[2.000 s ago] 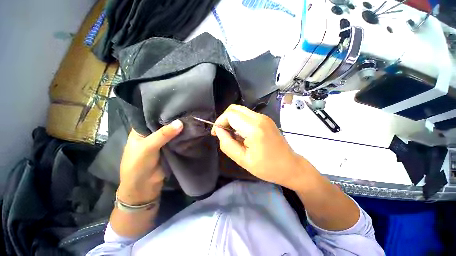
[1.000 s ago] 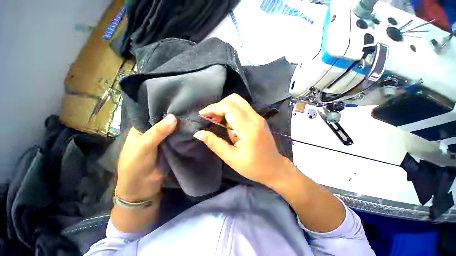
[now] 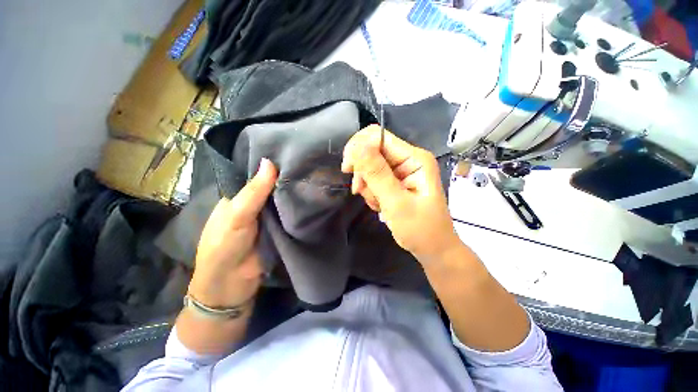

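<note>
A dark charcoal garment lies over the lap and the table edge, with a smooth grey inner piece facing up. My left hand holds the garment, its thumb on top beside a small bunched seam. My right hand is raised just right of that seam, fingers curled around a thin pointed tool that sticks up past the fingers towards the table. Whether its fingertips also pinch thread or cloth cannot be told.
A white sewing machine with a blue stripe stands right, a slotted dark metal piece below its head. Black scraps lie at the right table edge. Dark folded layers lie behind, a cardboard box and a dark cloth pile left.
My right hand has lifted slightly and turned, so the tool that pointed left at the seam now points up. My left thumb stays by the seam. The whole view has shifted somewhat.
</note>
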